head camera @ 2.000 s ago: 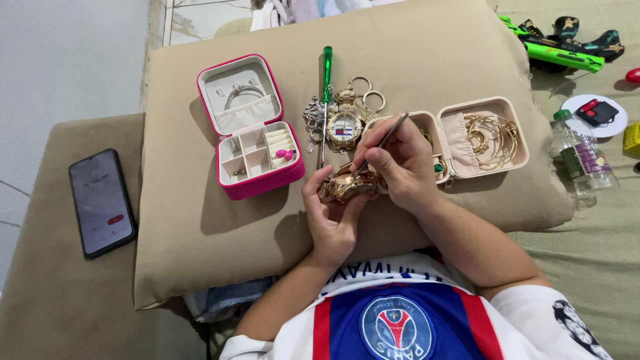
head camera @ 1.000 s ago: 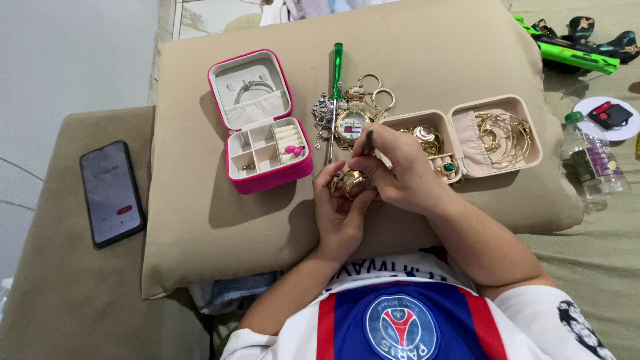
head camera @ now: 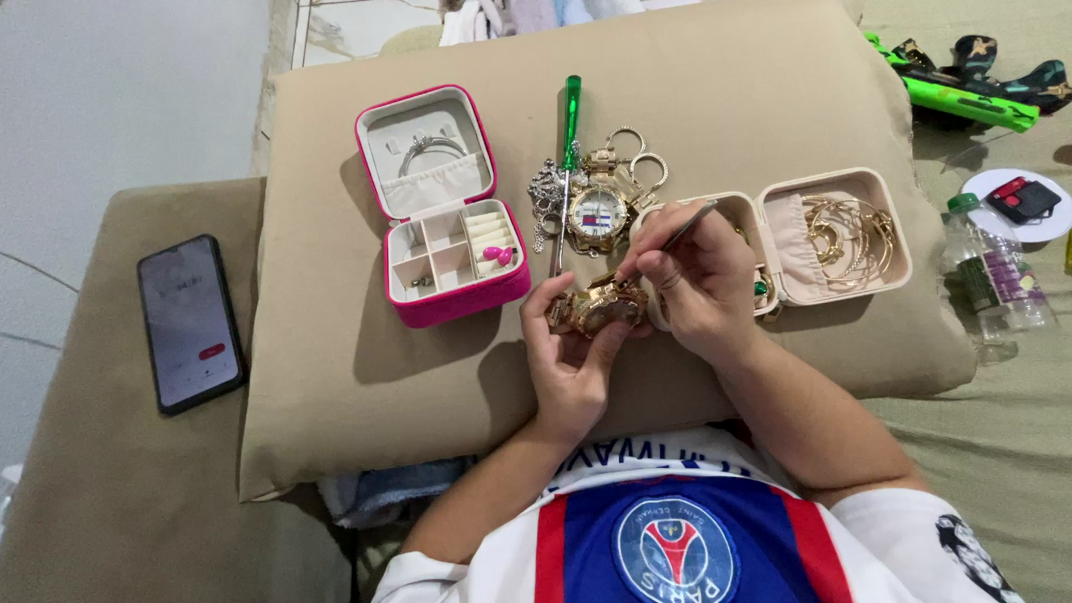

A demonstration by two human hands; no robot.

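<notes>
My left hand [head camera: 574,368] holds a gold-coloured wristwatch [head camera: 605,311] by its case and metal band. Pinched in my right hand [head camera: 699,280] is a thin dark metal tool [head camera: 691,224], its lower end at the watch; its exact kind is unclear. Beyond my hands lie a second gold watch with a white dial [head camera: 598,211], a screwdriver with a green handle [head camera: 572,117], silver-coloured chains [head camera: 546,191] and two hoop earrings [head camera: 649,170]. My right hand partly hides a cream jewelry box [head camera: 906,243], open, with gold bangles [head camera: 863,243] in its lid.
An open pink jewelry box [head camera: 461,303] stands to the left on the beige cushion [head camera: 327,377]. A smartphone [head camera: 191,322] lies farther left. At the right are a plastic bottle [head camera: 992,268], a white round plate [head camera: 980,184] with dark and red items, and a bright green object [head camera: 971,102].
My right hand has shifted slightly away from the watch since one second ago, and more of the tool and watch shows. My left hand still holds the watch.
</notes>
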